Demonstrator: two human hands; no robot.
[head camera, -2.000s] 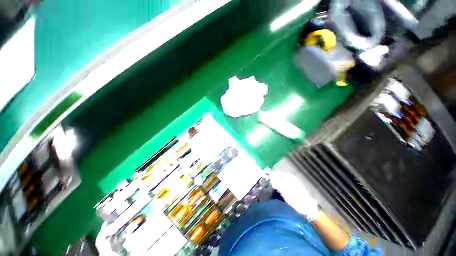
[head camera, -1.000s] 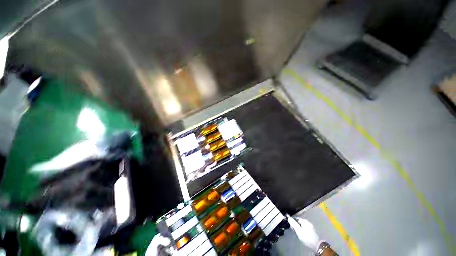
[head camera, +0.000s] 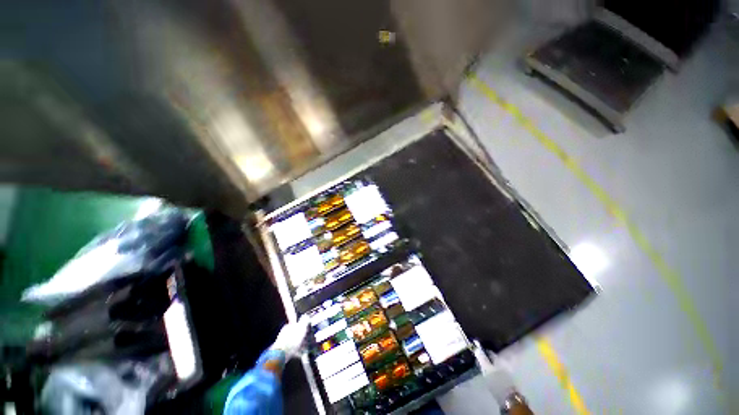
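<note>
A power board assembly (head camera: 385, 336) with amber blocks, white blocks and black cylinders lies level at the near end of the large black tray (head camera: 494, 243). My left hand (head camera: 292, 336), in a white glove, holds its left edge at the tray's rim. My right hand (head camera: 498, 379), gloved and blurred, is at its lower right corner; its fingertips are hard to make out. A second similar board (head camera: 334, 235) lies just beyond it in the tray, with a narrow dark gap between them.
A plastic-lined bin (head camera: 121, 316) stands left, beside the green bench (head camera: 49, 223). A tall brownish reflective panel (head camera: 324, 81) rises behind the tray. A low dark platform (head camera: 600, 69) is at upper right on the grey floor (head camera: 648, 203), which has yellow lines.
The view swung from the bench to the tray. Since one second ago, the held board has moved down into the tray beside the other board, and my left arm shows more.
</note>
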